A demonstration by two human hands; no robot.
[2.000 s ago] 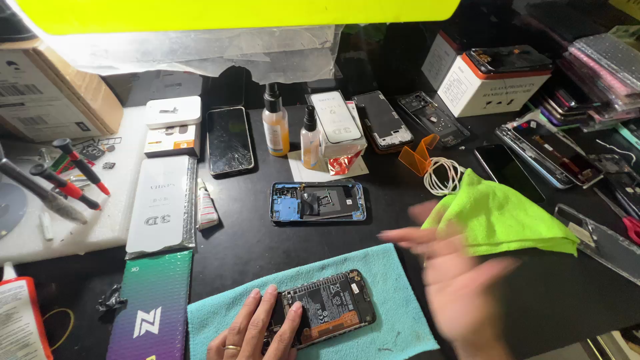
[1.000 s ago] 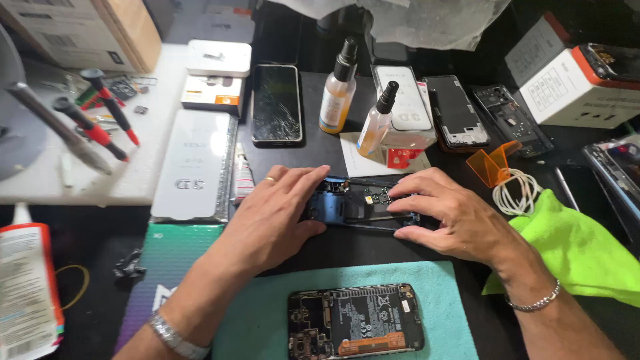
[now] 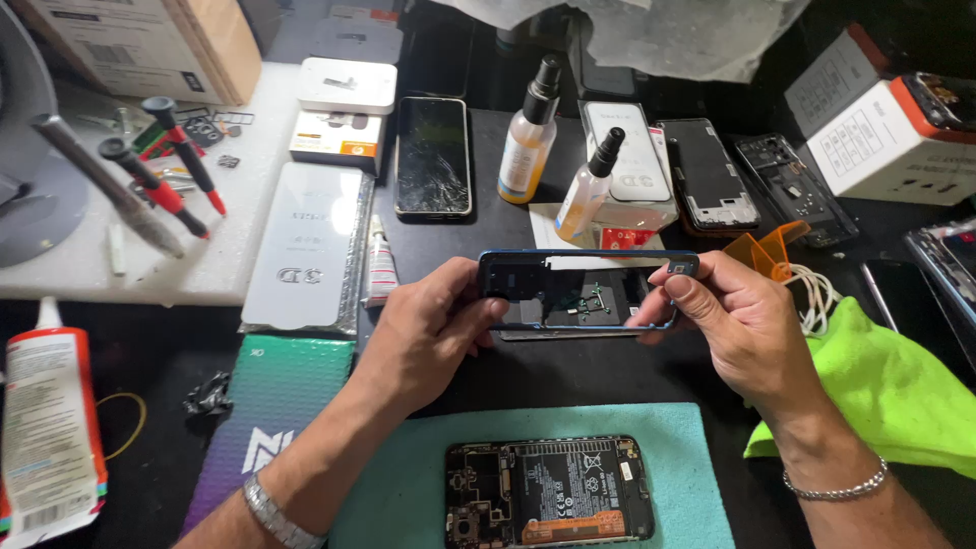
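Note:
Between both hands a blue phone frame (image 3: 518, 324) is held up and tilted, its middle open. My left hand (image 3: 431, 328) grips its left end, the thumb over the lower edge. The right end is pinched by my right hand (image 3: 732, 320), thumb in front. Through the opening shows a dark surface with small screws or bits (image 3: 591, 305) lying on it; what it belongs to is partly hidden. Nearer to me, an opened phone with its battery (image 3: 568, 476) exposed lies on a turquoise cloth (image 3: 679, 435).
Two spray bottles (image 3: 526, 145) and a cracked phone (image 3: 433, 156) stand and lie behind the hands. At left are screwdrivers (image 3: 171, 194), a screen-protector pack (image 3: 305, 252) and an adhesive pouch (image 3: 53, 419). A green cloth (image 3: 884, 389) and an orange plastic piece (image 3: 762, 252) are at right.
Two seconds ago my left hand rested on the opened phone and my right was apart. Both then reached the blue phone on the table; now its frame is raised in them.

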